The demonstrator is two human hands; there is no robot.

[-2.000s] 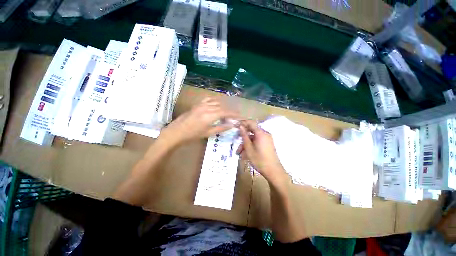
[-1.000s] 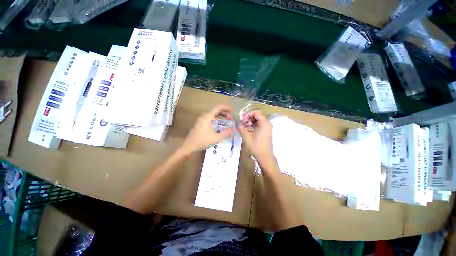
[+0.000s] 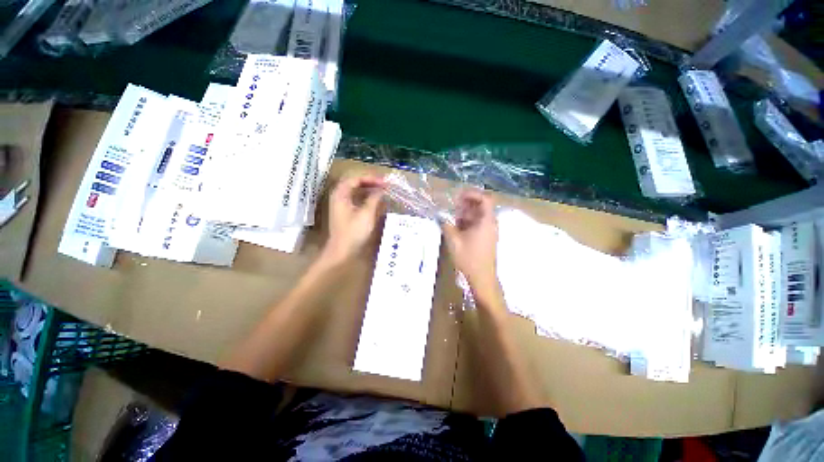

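Note:
A white retail box [image 3: 397, 302] lies flat on the cardboard-covered bench in front of me, its top end between my wrists. A clear plastic bag [image 3: 452, 176] is stretched between my hands just beyond the box, its far end over the green belt's edge. My left hand [image 3: 355, 217] pinches the bag's left side. My right hand [image 3: 472, 236] holds its right side, fingers curled. The box is outside the bag. A bright white bag stack [image 3: 565, 284] lies right of my right hand.
Unbagged box stacks [image 3: 262, 144] stand at left. Upright boxes [image 3: 736, 293] stand at right. Bagged boxes [image 3: 658, 144] lie on the green conveyor belt [image 3: 452, 72] beyond the dark rail. A green crate [image 3: 90, 338] is below the bench edge at lower left.
My hands have moved apart, spreading the bag between them. My left hand has left the box's top end. Bagged boxes on the belt have shifted left.

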